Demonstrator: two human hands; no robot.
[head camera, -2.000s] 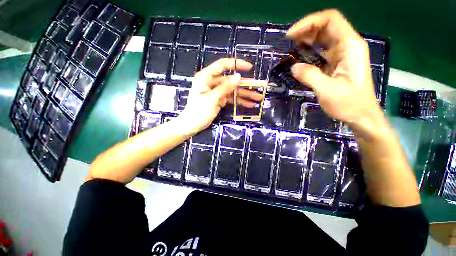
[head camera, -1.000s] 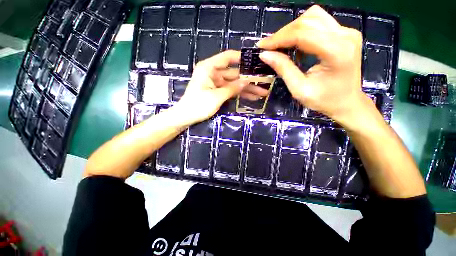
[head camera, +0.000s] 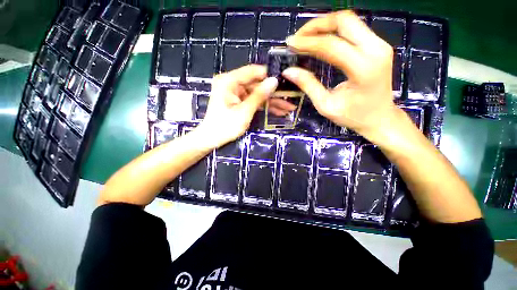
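Note:
A front housing (head camera: 282, 126) is held above the blister tray (head camera: 262, 150); its gold-edged window end points towards me. My left hand (head camera: 238, 107) holds it by its left side, and some fingers show through the window. A black keypad (head camera: 277, 61) with pale marks lies at the far end of the housing. My right hand (head camera: 346, 79) has thumb and forefinger at the keypad's right and far edges. Whether the keypad is fully seated cannot be told.
A second blister tray (head camera: 73, 93) stands tilted at the left. A loose keypad pile (head camera: 483, 100) lies on the green surface at right. A dark shiny keypad supply tray (head camera: 504, 180) is at the far right edge. A white piece (head camera: 179, 105) lies in a left pocket of the main tray.
My right hand has brought the keypad from the right onto the housing's far end. The keypad now lies between both hands' fingertips.

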